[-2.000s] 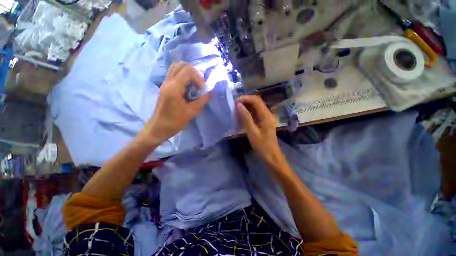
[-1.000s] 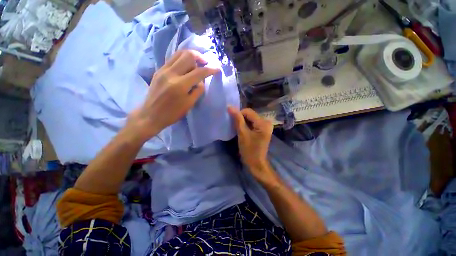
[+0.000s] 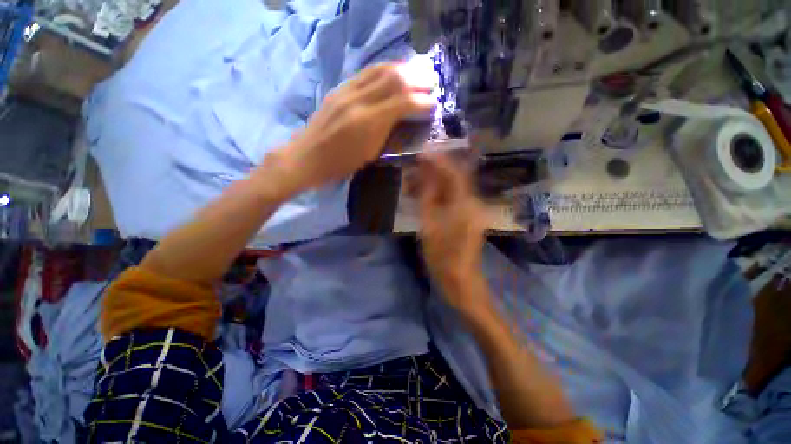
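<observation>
Light blue cloth (image 3: 208, 113) lies on the table left of the machine, its folds heaped up beside the needle area (image 3: 444, 95). The sewing machine (image 3: 564, 95) stands to the right, with a bright light at its needle. My left hand (image 3: 360, 121) is on the cloth's edge just left of the light; its fingertips are washed out by glare, so its grip is unclear. My right hand (image 3: 447, 186) is blurred, just below the needle area at the table's front edge; whether it holds anything cannot be seen.
A white tape roll (image 3: 746, 152) lies on a plastic bag at the right, with orange and red handles (image 3: 770, 121) beyond it. A printed scale (image 3: 624, 202) runs along the table edge. Blue cloth (image 3: 347, 303) is piled in my lap and hangs (image 3: 642, 321) below the table at right.
The cloth that lay between my hands has gone from there, baring brown table and a pale strip. My left hand has moved right, nearer the needle. The whole view has shifted a little.
</observation>
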